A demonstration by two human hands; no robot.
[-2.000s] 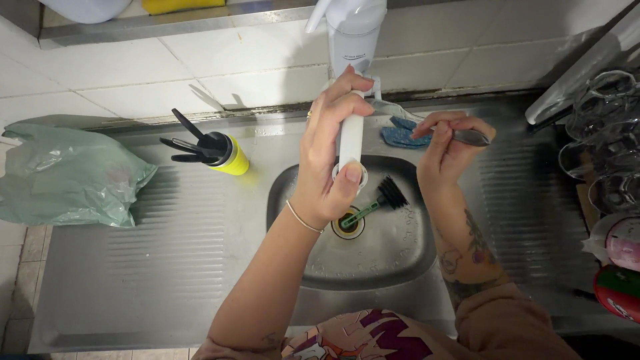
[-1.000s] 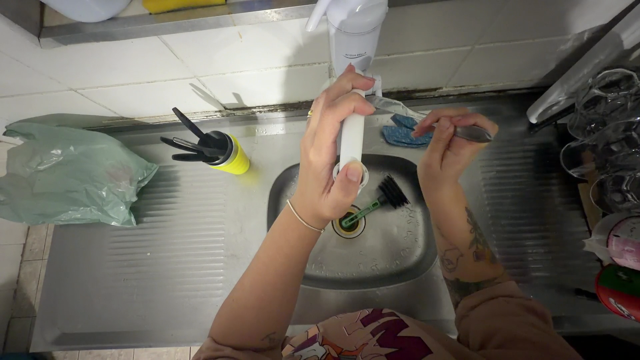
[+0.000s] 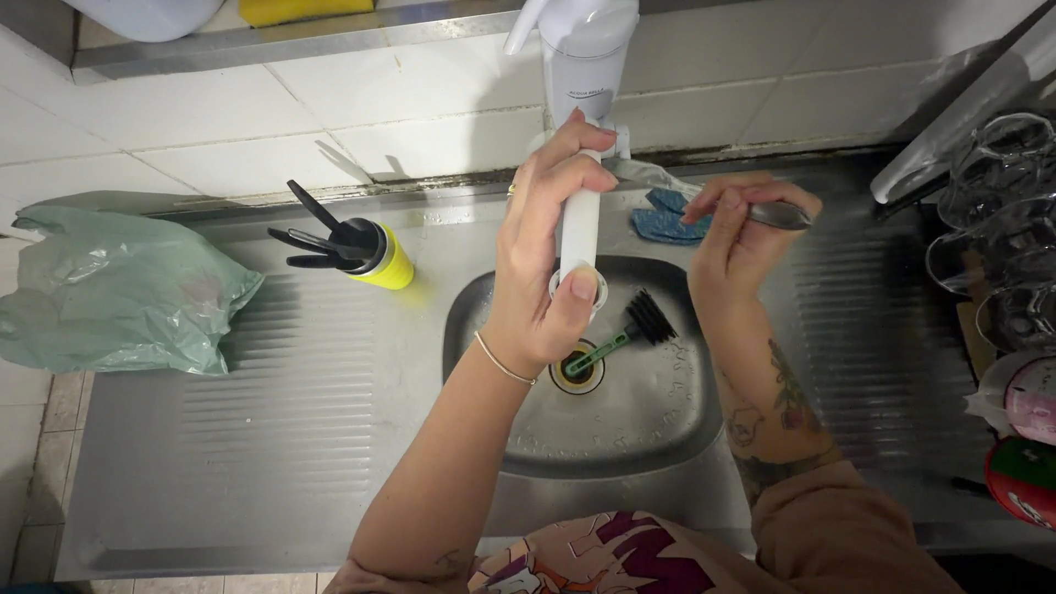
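Note:
My left hand (image 3: 549,247) is wrapped around the white spout (image 3: 581,223) of the wall-mounted water filter (image 3: 587,70), thumb at its round end, above the sink basin. To its right, my right hand (image 3: 742,223) grips a metal utensil by its handle (image 3: 780,215); its far part reaches left behind my left fingers, and which utensil it is cannot be told. Below, a green-handled brush with black bristles (image 3: 650,318) lies in the steel basin (image 3: 627,437), its handle over the drain (image 3: 577,367). A blue cloth (image 3: 667,224) lies behind the basin, near my right hand.
A yellow cup (image 3: 396,262) with black-handled utensils stands left of the basin. Farther left is a green plastic bag (image 3: 132,289). Clear glasses (image 3: 1002,198) crowd the right side, with a red container (image 3: 1023,478) nearer me. A steel shelf edge (image 3: 330,37) crosses the wall above.

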